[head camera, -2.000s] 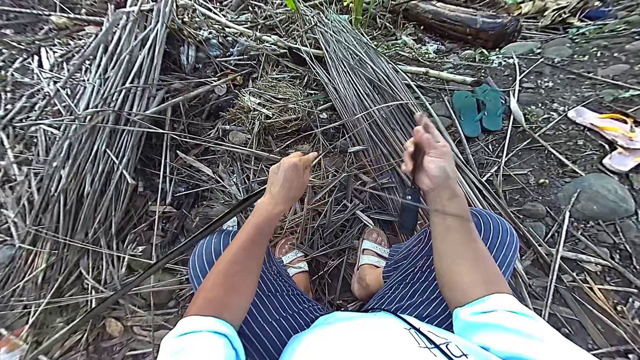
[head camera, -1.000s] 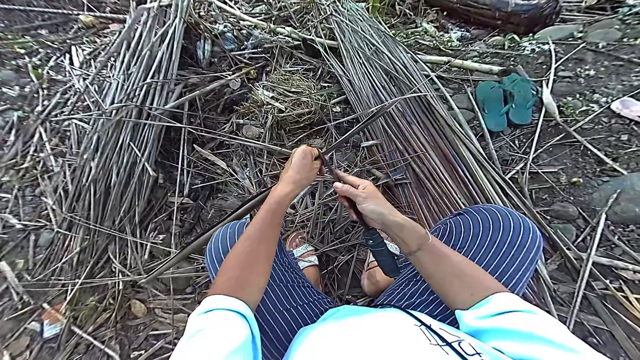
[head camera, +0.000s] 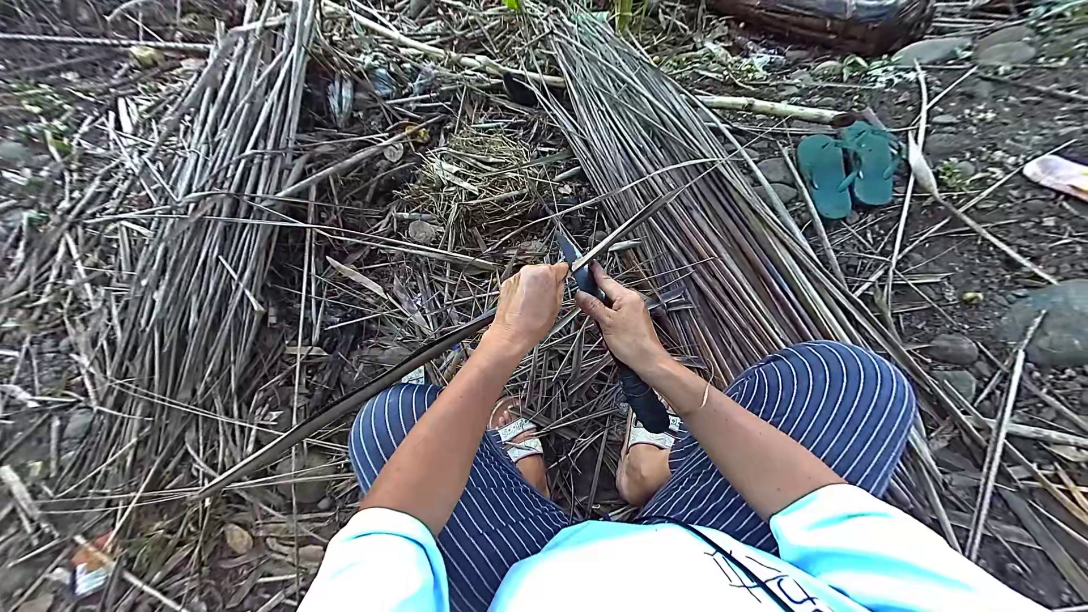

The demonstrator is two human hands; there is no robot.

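Observation:
My left hand (head camera: 532,304) is closed around a long dried palm frond (head camera: 357,398), which runs back past my left knee and forward beyond my fist. A knife (head camera: 643,399) with a dark handle is in my right hand (head camera: 625,316), its blade pointing forward and lying against the frond just beside my left fist. The right fingers and thumb are at the blade's base, and the handle's end sticks out below the wrist. Both hands are close together above my feet. Right of them lies a bundle of thin dried stalks (head camera: 680,178).
A second heap of dried stalks (head camera: 212,204) lies at the left. Green flip-flops (head camera: 871,166), a pale sandal (head camera: 1058,174) and a large stone (head camera: 1050,323) are at the right. A log (head camera: 837,21) lies at the top. Twigs and leaf litter cover the ground between the bundles.
Two seconds ago my right hand was raised apart from the left; it has come in beside the left hand, with the knife blade at the frond. The left hand has kept its hold.

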